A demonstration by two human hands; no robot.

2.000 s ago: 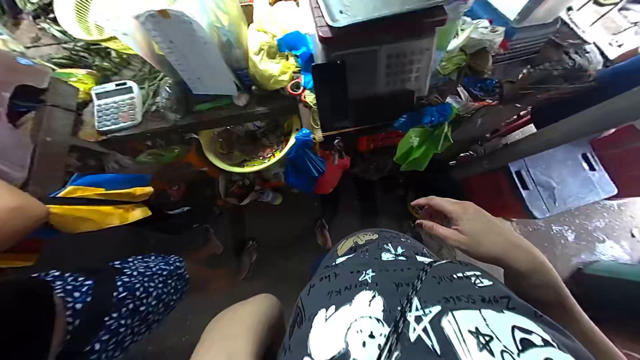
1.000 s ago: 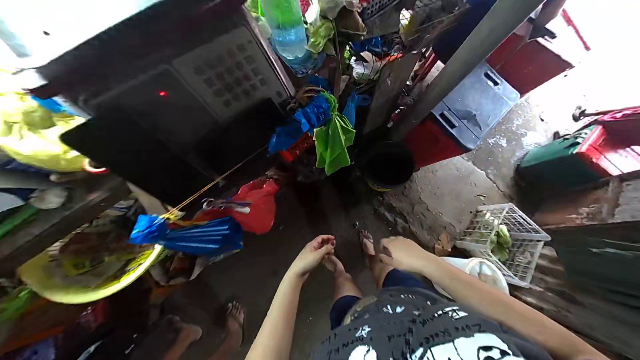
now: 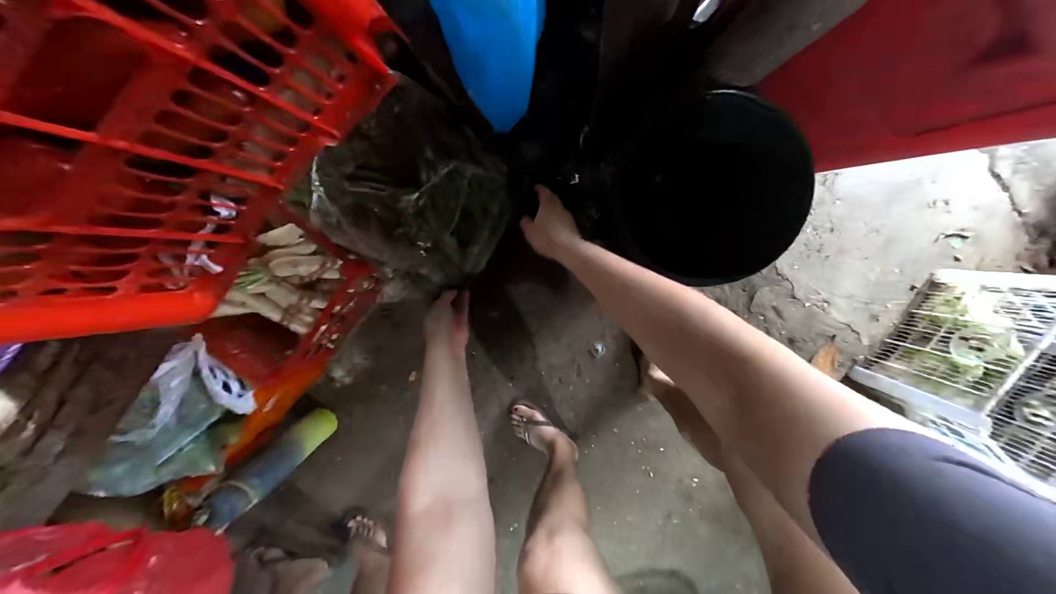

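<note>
My left hand (image 3: 448, 318) is at the lower edge of a clear plastic bag (image 3: 421, 206), its fingertips closed on the edge where the bag narrows. Dark contents show through the plastic, but I cannot tell what they are. Farther right, my right hand (image 3: 551, 223) reaches into deep shadow between the bag and a black bucket (image 3: 714, 186). Its thumb and forefinger are apart, and nothing shows between them; the other fingers are hard to make out. The tip of a blue plastic bag (image 3: 495, 66) hangs above both hands.
A red plastic crate (image 3: 107, 309) fills the upper left, with pale root vegetables (image 3: 289, 276) beside it. Below lies a plastic bag with white handles (image 3: 177, 412). A red cooler-like box (image 3: 932, 74) stands upper right, a white wire-like basket (image 3: 990, 338) at right. Sandalled feet stand on the floor.
The view has swung and come down close to the floor. Both hands now reach forward, low down; one second ago they were above the lap, away from the bucket.
</note>
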